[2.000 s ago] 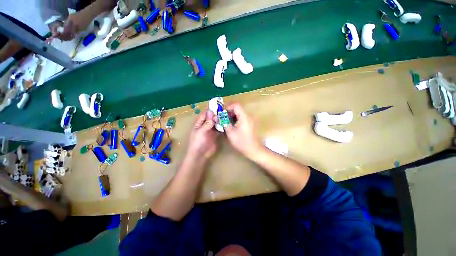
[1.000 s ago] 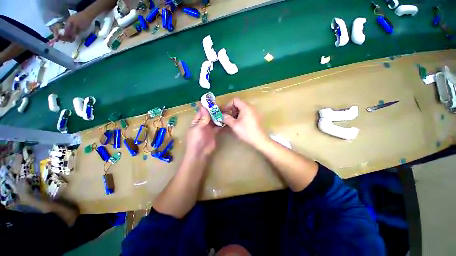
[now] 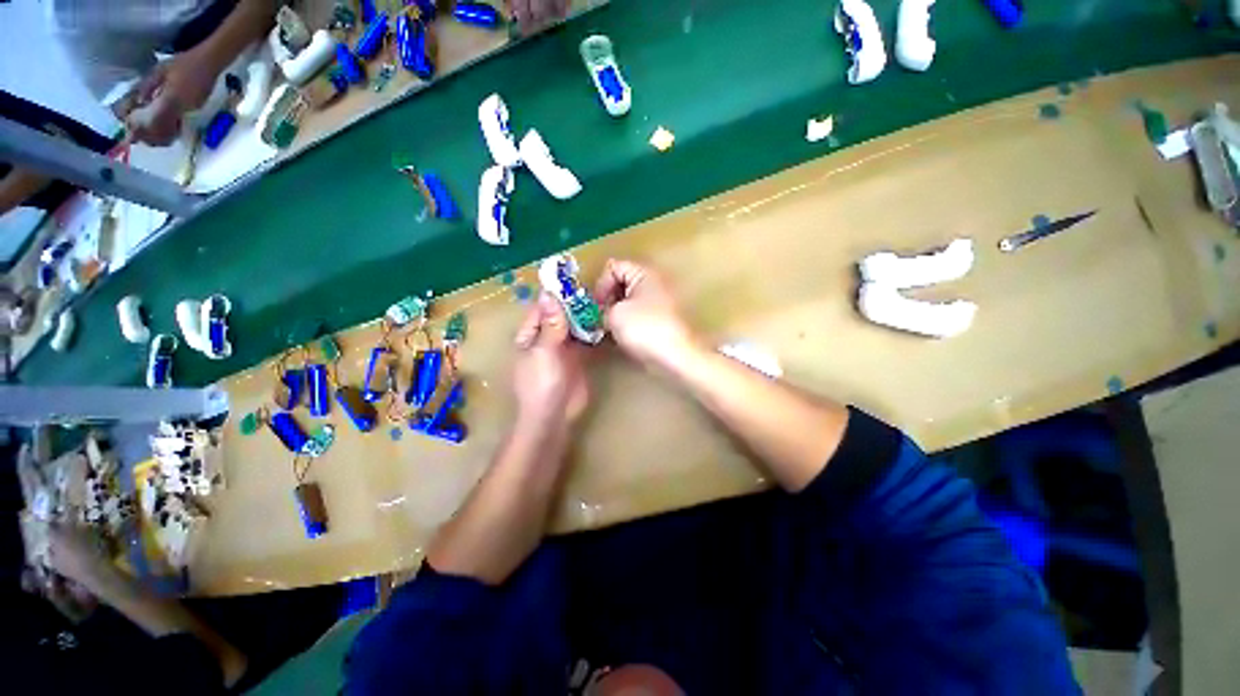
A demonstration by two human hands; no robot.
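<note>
A white housing shell (image 3: 555,276) with a green circuit board (image 3: 585,316) and a blue cell showing inside is held above the bench's far edge. My left hand (image 3: 547,356) grips the shell from the left and below. My right hand (image 3: 639,313) is at the shell's right side, fingers bent together near the board end. Whether the right fingers touch the shell or hold anything is too small to tell.
Battery-and-board assemblies (image 3: 356,394) lie left on the bench (image 3: 680,469). Two white shells (image 3: 918,310) and tweezers (image 3: 1050,230) lie right. The green conveyor belt (image 3: 734,82) beyond carries shells and cells. Another person's hand (image 3: 163,102) is far left.
The parts on the belt have shifted left, and a filled housing has appeared at its far side. The shell in my left hand has tilted, and my right hand has moved slightly back from the board.
</note>
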